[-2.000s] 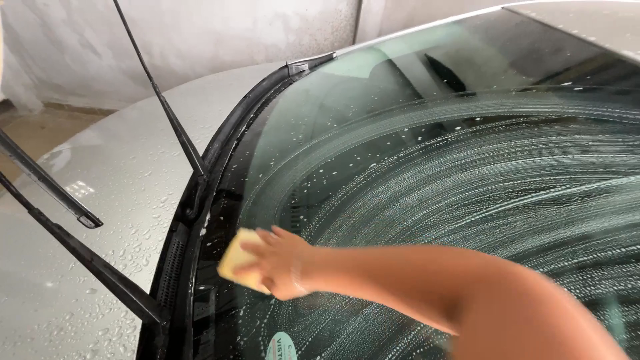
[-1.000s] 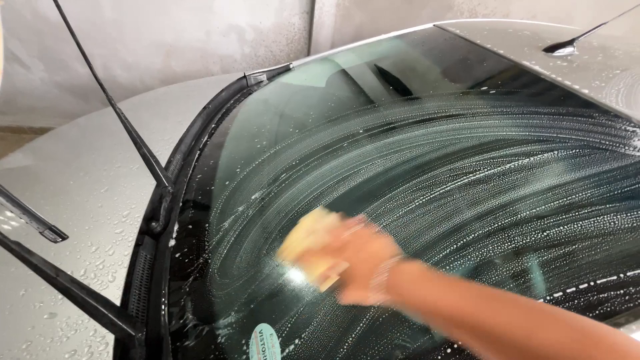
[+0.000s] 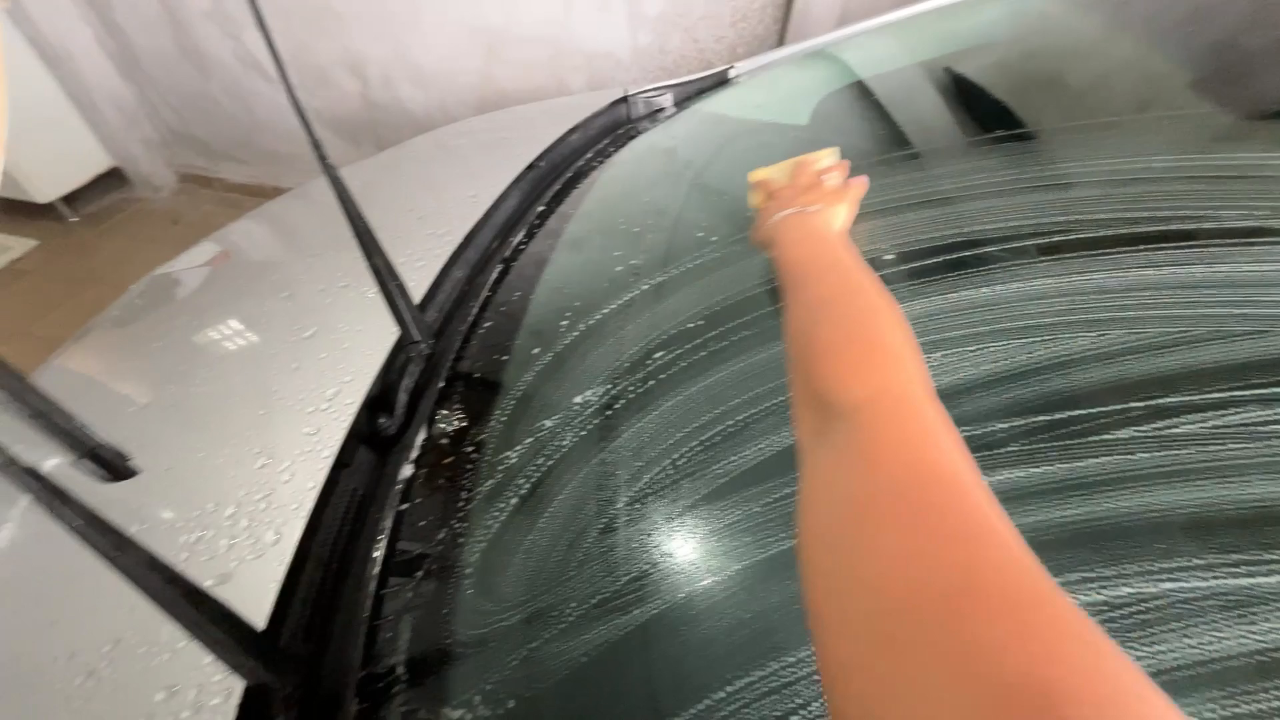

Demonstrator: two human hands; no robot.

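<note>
My right hand (image 3: 812, 200) holds a yellow sponge (image 3: 795, 172) against the upper part of a car's wet windshield (image 3: 640, 400). The fingers lie over the sponge and a thin band circles the wrist. My arm reaches up across the glass from the lower right. Curved streaks of suds and droplets cover much of the glass. My left hand is not in view.
Two wiper arms, one upper (image 3: 345, 190) and one lower (image 3: 140, 565), stand raised off the glass over the droplet-covered hood (image 3: 250, 400). Black cowl trim (image 3: 400, 400) borders the windshield. A grey wall (image 3: 450, 50) stands beyond the car.
My right hand has moved with the sponge from the lower part of the windshield up toward its far edge. The view has shifted too.
</note>
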